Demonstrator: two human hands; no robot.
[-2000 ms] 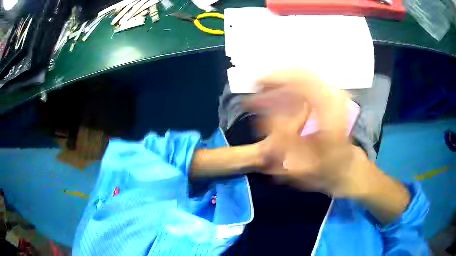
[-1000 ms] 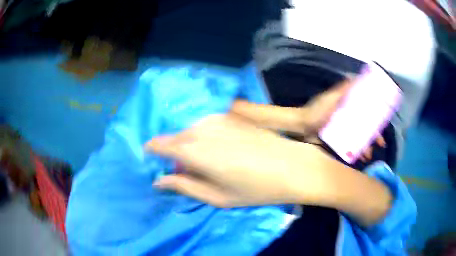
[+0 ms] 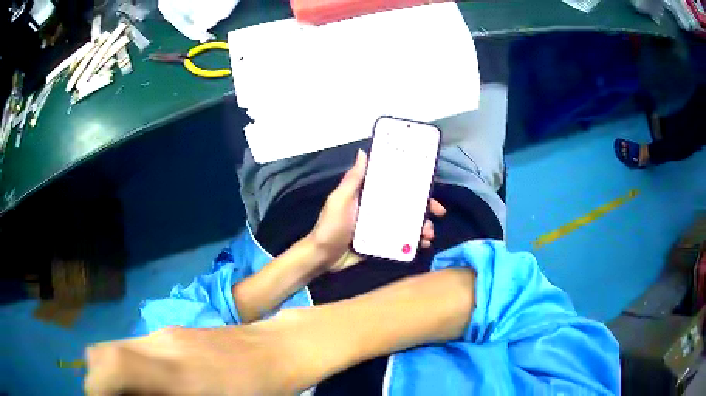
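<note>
The smartphone [image 3: 398,189] shows a white screen with a red dot near the bottom. My left hand [image 3: 341,220] holds it upright over my lap, thumb on its left edge, fingertips showing at its right edge. My right hand [image 3: 147,363] is blurred at the lower left, its forearm crossing in front of my body over the left one; its fingers are not clear. A large white paper sheet [image 3: 352,77], ragged on its left edge, overhangs the bench edge onto my lap, just beyond the phone.
On the green bench [image 3: 159,100] lie yellow-handled pliers [image 3: 207,60], pale strips [image 3: 97,62], a white piece [image 3: 197,15] and a red-orange tray [image 3: 341,8]. A person's foot in a dark sandal [image 3: 633,153] is at right. Cardboard boxes [image 3: 658,340] stand lower right.
The view has swung back towards the bench. The phone is now upright and clear in my left hand. My right hand has moved to the lower left.
</note>
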